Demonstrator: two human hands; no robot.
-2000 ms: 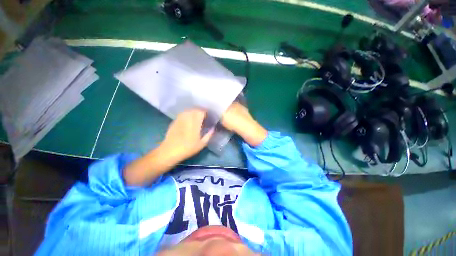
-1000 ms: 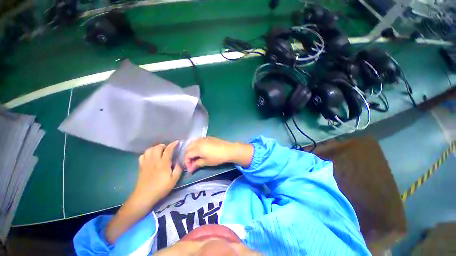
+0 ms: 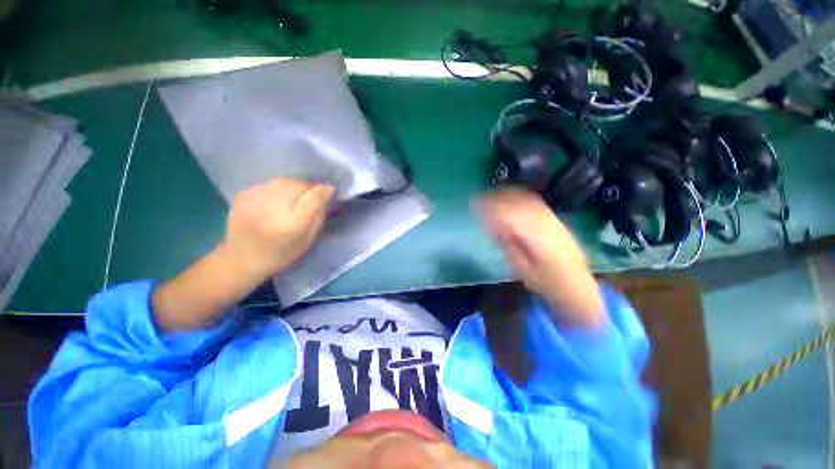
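Observation:
A silvery-grey protective bag [image 3: 261, 119] lies on the green bench in front of me, its flap [image 3: 352, 240] spread toward me. A thin black cable [image 3: 394, 192] shows at the bag mouth. My left hand [image 3: 279, 220] grips the bag near its mouth, fingers curled. My right hand [image 3: 531, 234] is blurred, off the bag, beside the nearest headset [image 3: 549, 165]; its fingers are too blurred to tell whether they hold anything.
Several black headsets with wire headbands [image 3: 650, 197] are piled at the right. A stack of flat grey bags [image 3: 37, 174] lies at the left. A bundled black cable [image 3: 476, 50] lies near the white line. A brown chair [image 3: 677, 366] is at the lower right.
My right hand has left the bag and moved right toward the headsets. The bag's flap is now spread out toward me. My left hand still holds the bag. The view has shifted.

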